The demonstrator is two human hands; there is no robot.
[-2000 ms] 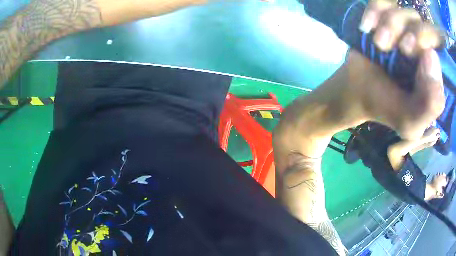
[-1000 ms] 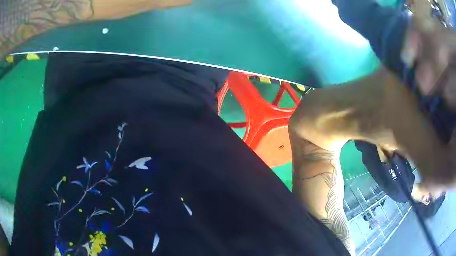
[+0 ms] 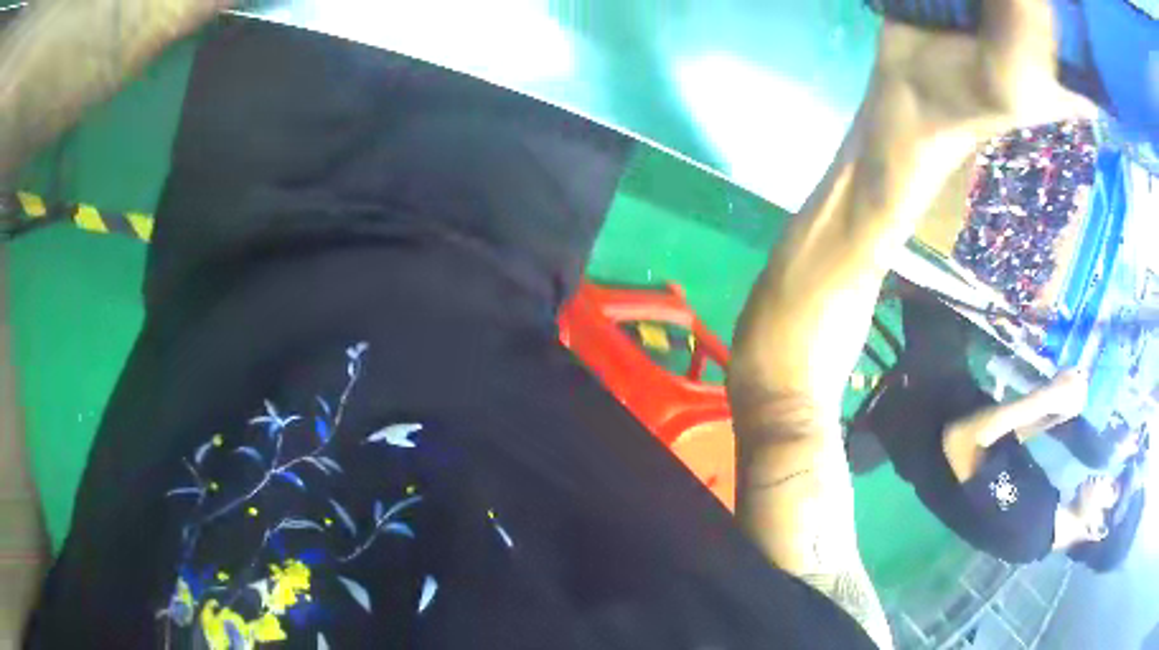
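My right hand [image 3: 972, 64] is at the top right, partly cut off by the upper edge. It is closed around a black ribbed grip [image 3: 934, 12], which looks like that of the electric screwdriver; the rest of the tool is out of the picture or not clear. My left forearm [image 3: 95, 64] crosses the top left corner, blurred, and my left hand is beyond the upper edge. The glossy green bench top [image 3: 610, 76] with its pale edge runs along the top.
A parts box [image 3: 1030, 210] packed with dark, red and white pieces lies right of my right wrist, with blue bins [image 3: 1106, 273] beyond. A red stool [image 3: 648, 368] stands on the green floor. Another person [image 3: 972, 464] in dark clothes is at the lower right.
My right hand has moved up and slightly left, to the upper edge. The parts box and blue bins now show clearly. The view has tilted, and the bench edge slopes more.
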